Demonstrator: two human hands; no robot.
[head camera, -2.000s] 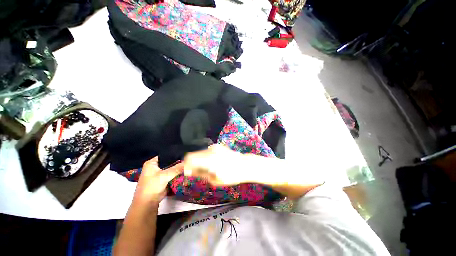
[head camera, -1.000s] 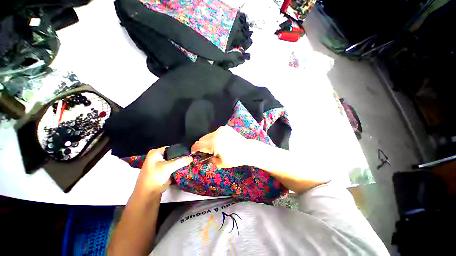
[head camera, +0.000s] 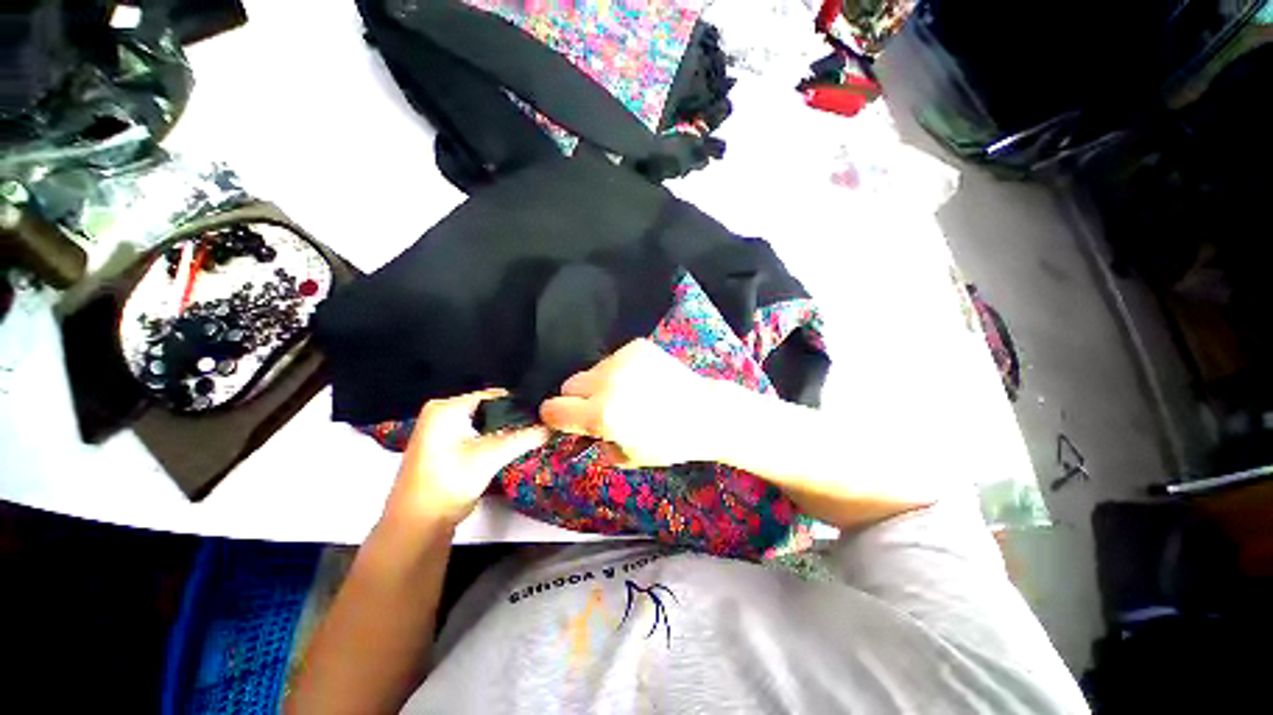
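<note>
A black garment (head camera: 475, 279) lies on the white table, its near part turned up to show a floral lining (head camera: 628, 500). My left hand (head camera: 454, 454) pinches the garment's black edge between thumb and fingers. My right hand (head camera: 628, 405) is closed at the same edge, its fingertips beside my left thumb. A small thin dark thing shows under my right fingers; I cannot tell what it is. No needle or thread can be made out.
A white dish (head camera: 224, 319) of small black pieces with a thin red stick sits on a brown board (head camera: 210, 454) at left. A second garment (head camera: 600, 63) lies beyond. A red item (head camera: 840, 95) is at the far edge. A blue basket (head camera: 231, 629) is below.
My right hand was blurred and over the lining; its fingertips are now at the black edge by my left thumb. The whole view has shifted, with the table things lying further right and higher.
</note>
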